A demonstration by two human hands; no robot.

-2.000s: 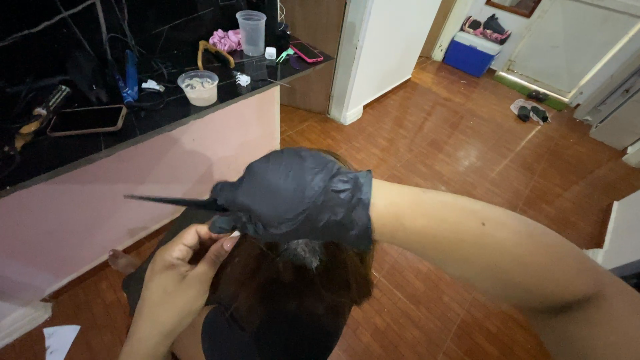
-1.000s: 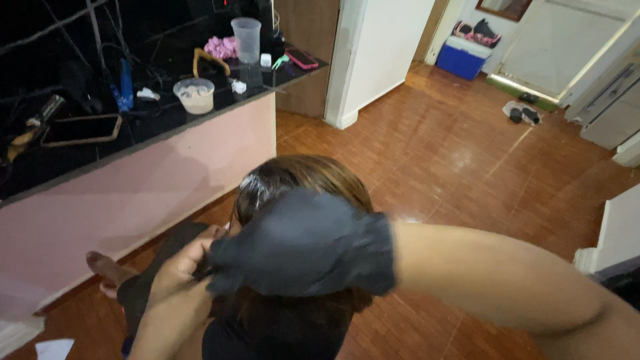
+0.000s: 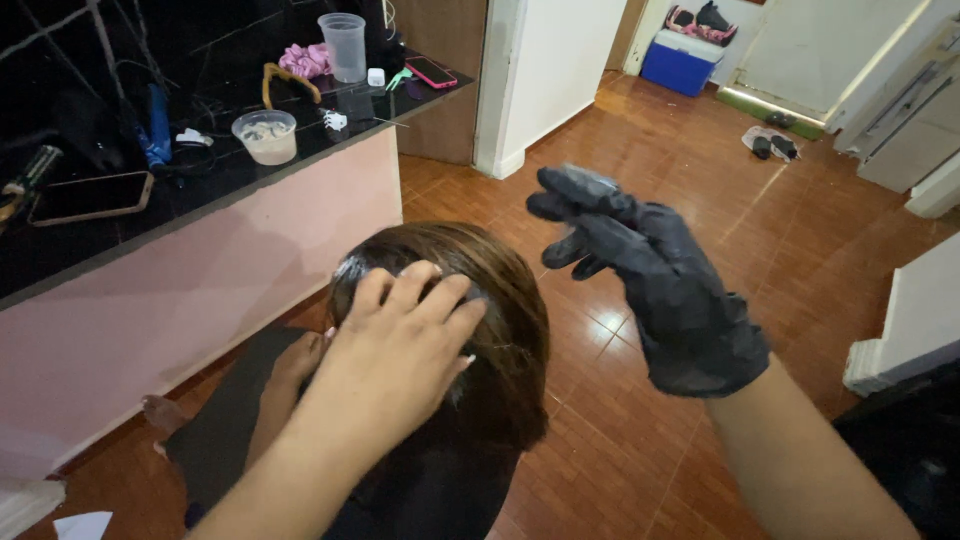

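Note:
My left hand, bare, lies on the brown hair of a seated person, its bent fingers spread over the crown. Shiny or pale patches show in the hair by the fingers. To the right of the head, my right hand is raised in a black glove, fingers apart and nothing seen in it; pale residue coats one finger. A clear plastic tub of pale cream stands on the black counter. A thin pointed rod sticks out over the counter's edge; its other end is lost against the dark surface.
The black counter also holds a phone, a phone in a pink case, a clear plastic cup, a pink scrunchie and a yellow-brown claw clip. A blue cooler stands against the far wall.
The dark pointed tool seen in my gloved right hand two seconds ago is no longer there. That hand has moved right, off the head; my left hand has moved onto the crown.

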